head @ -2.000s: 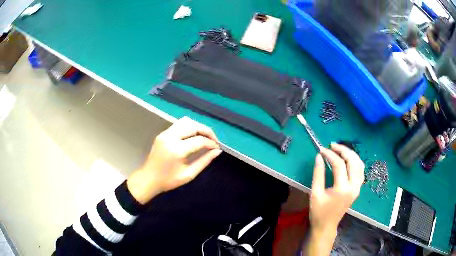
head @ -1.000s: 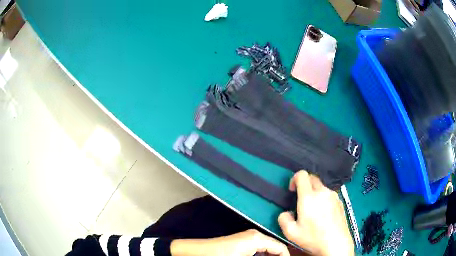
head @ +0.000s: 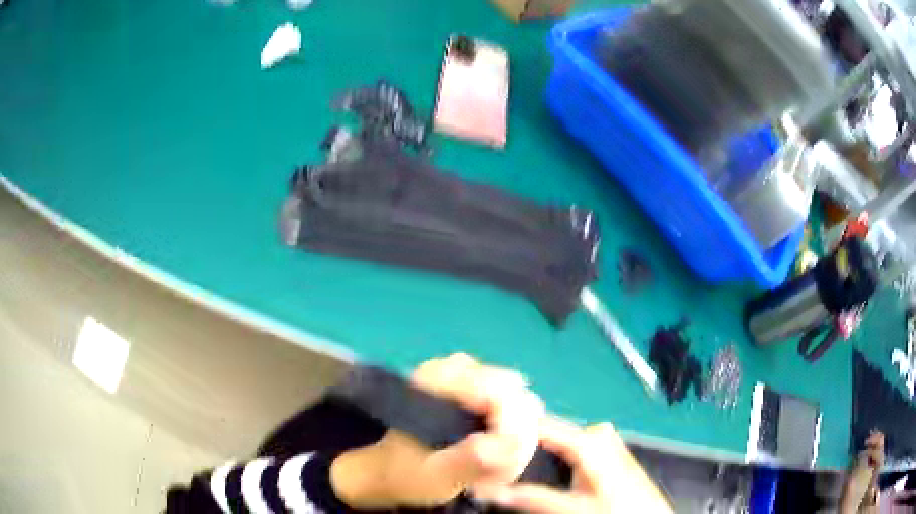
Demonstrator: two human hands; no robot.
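Note:
My left hand is closed around dark straps at the bench's front edge, above my lap; one end sticks out to the left. My right hand touches my left hand and grips the dark piece's other end; blur hides the fingertips. A stack of dark straps lies on the green bench. The white-silver tweezers lie beside the stack's right end. Dark connectors lie behind the stack. A black pile and a silvery pile lie to the right.
A pink phone lies behind the straps. A blue basket with clear bags stands at the back right. A steel thermos is right of it. A ribbed tray lies at the front edge. Another person's hand shows at far right.
The front straps have left the bench and are now in my hands over my lap. The tweezers left my right hand and lie on the bench. The view has shifted.

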